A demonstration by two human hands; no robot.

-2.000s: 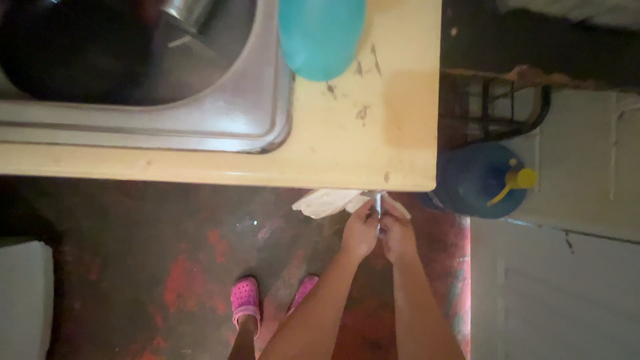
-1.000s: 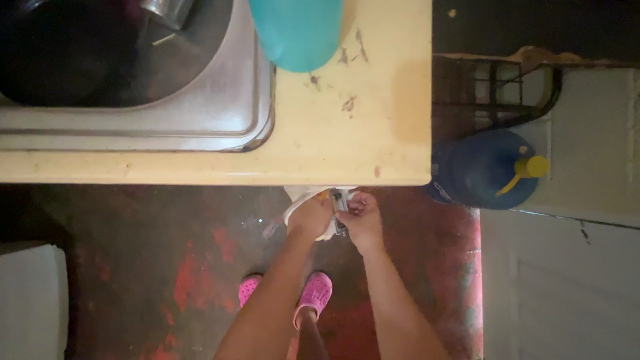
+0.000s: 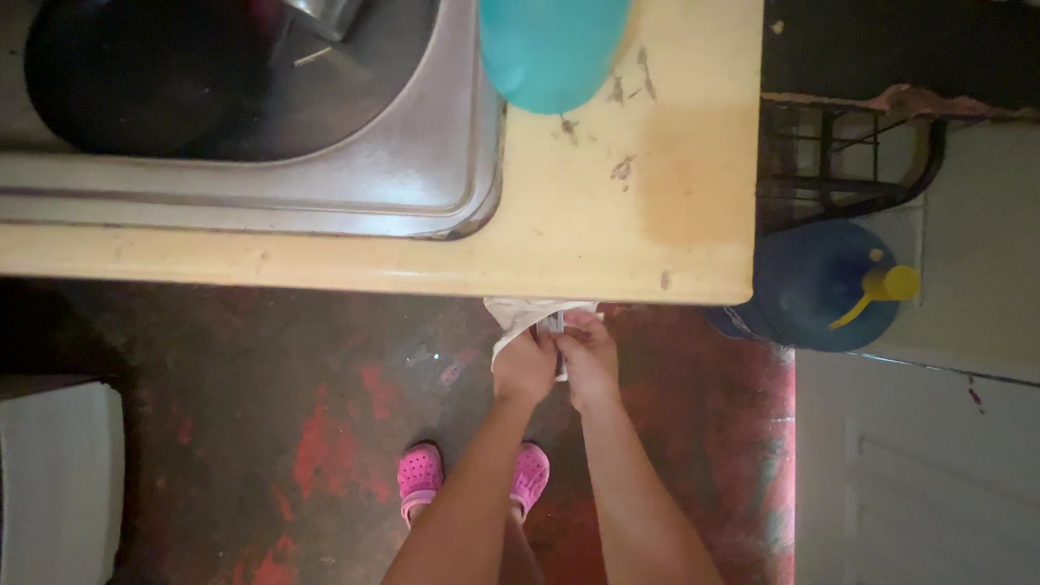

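Just below the front edge of the cream countertop (image 3: 569,272), my two hands are close together. A white cloth (image 3: 528,312) bunches around my left hand (image 3: 526,367), which grips it. Between the hands is a small, shiny, metallic-looking object (image 3: 551,323), too small to name surely. The fingers of my right hand (image 3: 587,357) close on this object and touch the cloth. The counter hides part of the cloth.
A steel sink (image 3: 406,183) with a metal vessel (image 3: 329,12) is set in the counter, beside a turquoise container (image 3: 556,53). Right of the counter are a blue water jug (image 3: 821,284) with a yellow top and a black metal rack (image 3: 861,183). Pink clogs (image 3: 421,475) stand on the floor.
The cloth, spread to both sides of my hands two seconds ago, is now bunched mostly around my left hand. My hands have shifted slightly and stay together below the counter edge.
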